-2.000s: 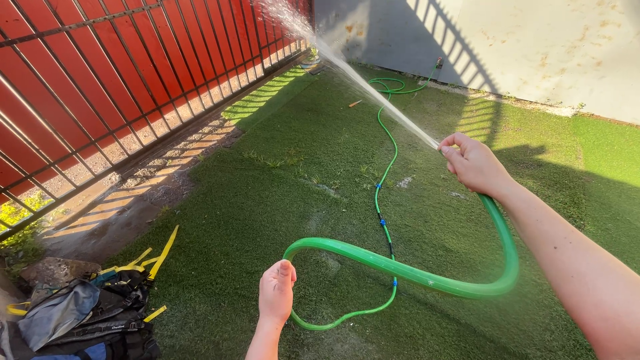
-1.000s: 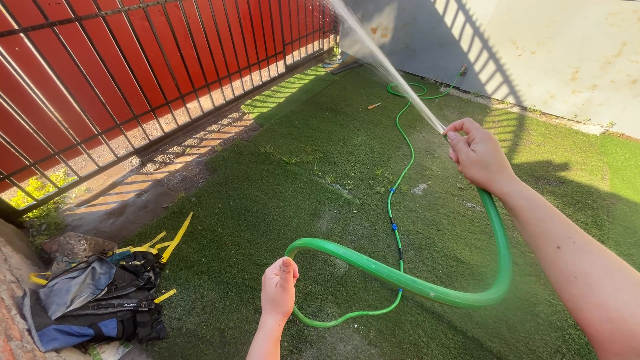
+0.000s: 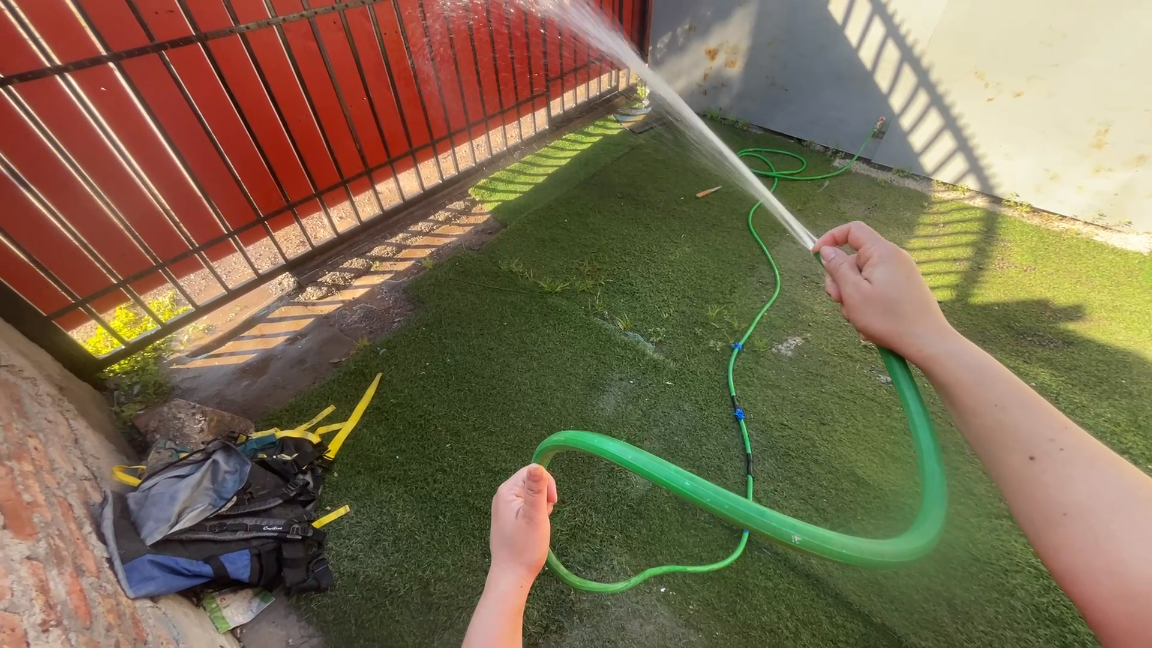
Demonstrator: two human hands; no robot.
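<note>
My right hand grips the end of a green garden hose, its thumb and finger at the mouth. A jet of water shoots from there up and to the left, spreading in front of the red fence. Lower in the view, my left hand is closed around the same hose, which sags in a wide loop between both hands. From the left hand the hose runs down to the turf, past blue connectors, and back to loose coils near the wall tap.
Black metal bars stand before red fence panels at the left. A backpack with yellow straps lies beside a brick wall. A grey wall closes the back. A small orange-brown object rests on the artificial turf.
The view has shifted left, bringing more of the backpack and brick wall into sight. Both hands keep their grip on the hose, and water still sprays from it.
</note>
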